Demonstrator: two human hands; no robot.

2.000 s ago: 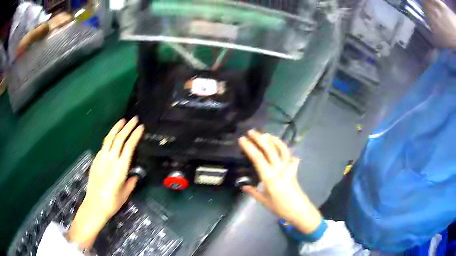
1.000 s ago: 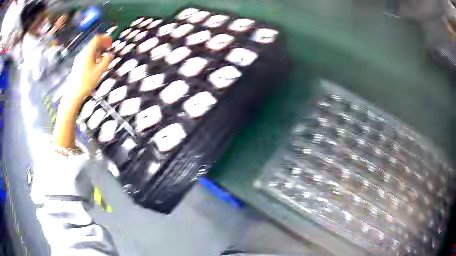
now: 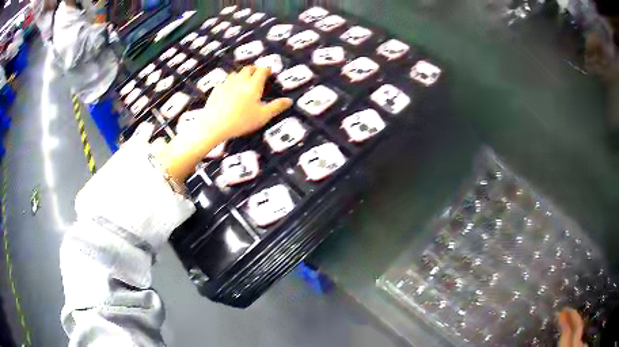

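Stacked black trays (image 3: 285, 240) stand in front of me at the left, their top pockets holding many white housings (image 3: 322, 160). My left hand (image 3: 234, 105) reaches over the top tray, fingers apart, its fingertips at one white housing near the tray's middle. It is open and no held object shows, though the space under the palm is hidden. My right hand (image 3: 571, 327) shows only as fingertips at the bottom right edge, over a clear blister tray (image 3: 475, 264); the rest is cut off. What it holds cannot be told.
The trays rest on a green bench mat (image 3: 414, 196). A blue piece (image 3: 314, 276) shows at the bench's front edge. A person in pale clothing (image 3: 81, 51) is at the upper left, beside yellow-black floor tape (image 3: 83, 132). Blurred clutter lies at the upper right.
The view has swung from the dark fixture to the tray stack. My left hand has moved from the stack's far left side to its middle. Fingertips of my right hand have come into view.
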